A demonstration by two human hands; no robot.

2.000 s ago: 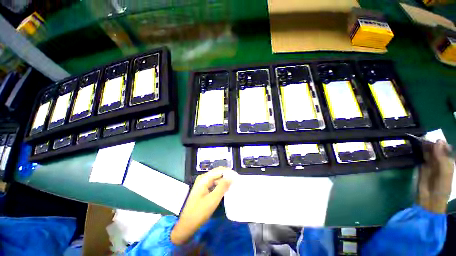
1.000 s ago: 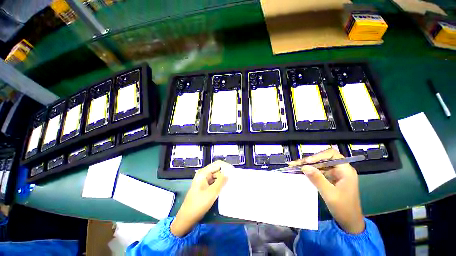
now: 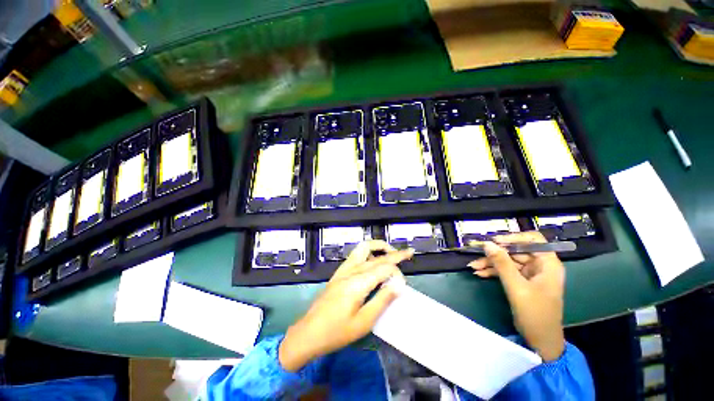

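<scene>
My left hand (image 3: 344,307) holds a white liner sheet (image 3: 450,337), which slants down to the right in front of me. My left fingertips meet at the tip of the tweezers (image 3: 540,247). My right hand (image 3: 526,286) holds these thin grey tweezers nearly level, tip pointing left, over the front edge of the lower phone tray. Any small part at the tip is too small to tell. Behind my hands, a black foam phone tray (image 3: 360,214) holds a row of opened phones with white, yellow-edged batteries. Only the lower phone ends show in the tray beneath.
Another stacked pair of phone trays (image 3: 117,214) is at left. White sheets (image 3: 210,315) lie front left, and another sheet (image 3: 658,223) lies at right. A marker pen (image 3: 673,139) lies far right. A yellow box (image 3: 593,33) sits on cardboard (image 3: 501,39) at the back.
My left hand has turned and moved right, its fingers now at the tweezer tip. The sheet has swung from nearly level to a downward slant. The view has shifted slightly.
</scene>
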